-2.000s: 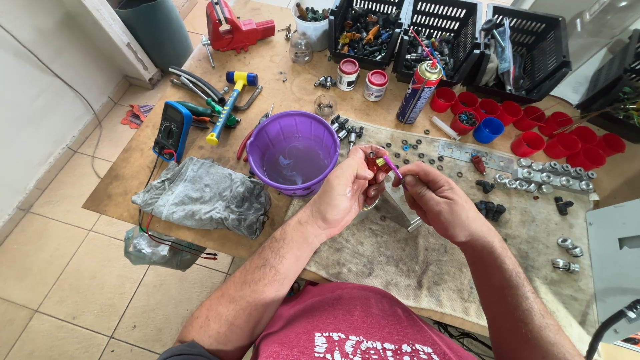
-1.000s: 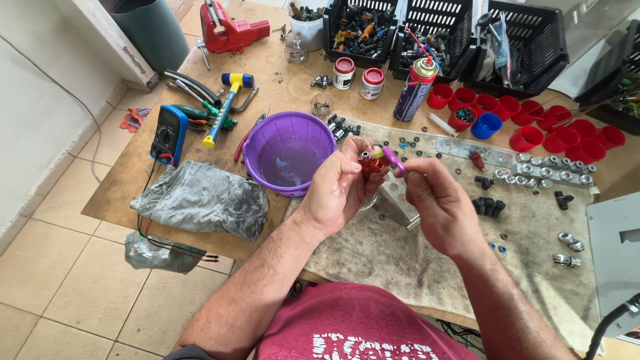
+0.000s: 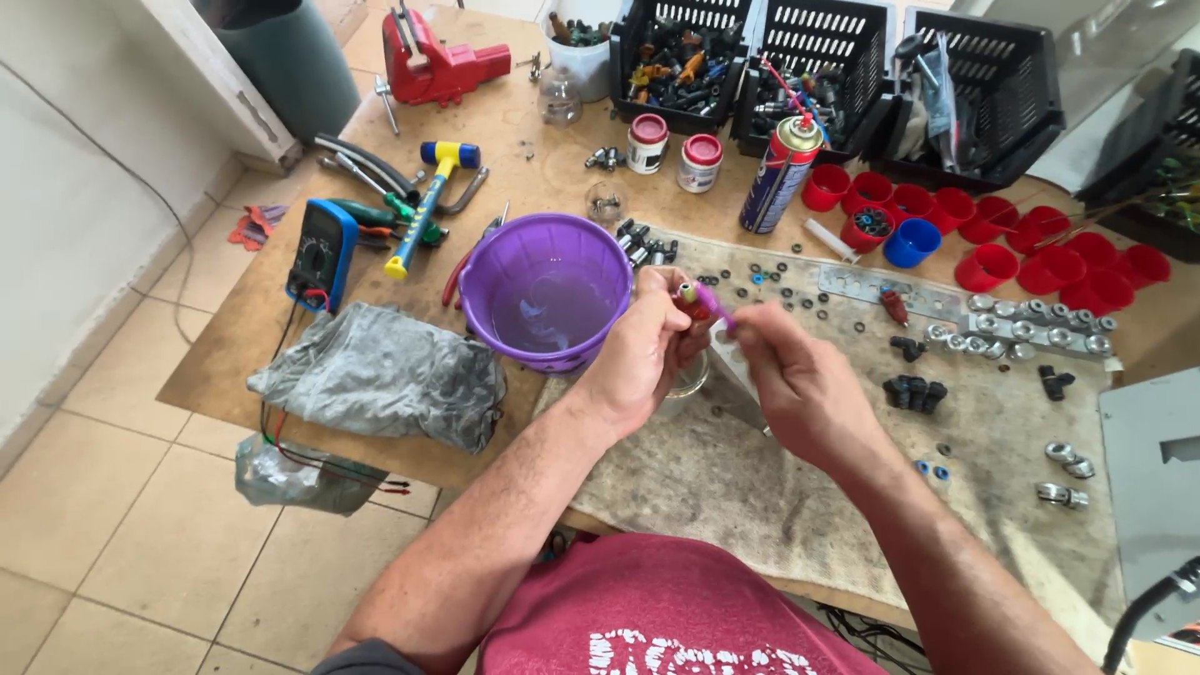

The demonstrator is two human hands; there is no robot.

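Close to the purple basin (image 3: 547, 291), my left hand (image 3: 642, 352) grips a small red part (image 3: 695, 304), which looks like a fuel injector with a pale tip. My right hand (image 3: 802, 380) pinches a thin purple tool (image 3: 714, 307), perhaps a small brush, whose end meets the tip of the red part. Beneath the hands a perforated metal bracket (image 3: 738, 375) and a glass jar (image 3: 687, 377) rest on the stained cloth (image 3: 647, 487). Small rubber rings (image 3: 808, 304) lie scattered beyond the hands. Fingers hide much of the red part.
A spray can (image 3: 778, 178), red cups (image 3: 987, 268) and a blue cup (image 3: 911, 243) stand behind the cloth. Black crates (image 3: 816, 56) line the back. At left are a grey rag (image 3: 384, 375), a multimeter (image 3: 322, 253), a mallet (image 3: 422, 206) and a red vise (image 3: 441, 61). Metal fittings (image 3: 1022, 328) sit at right.
The purple tool and the red part have shifted slightly against each other between my fingers. Both hands stay in about the same place beside the basin.
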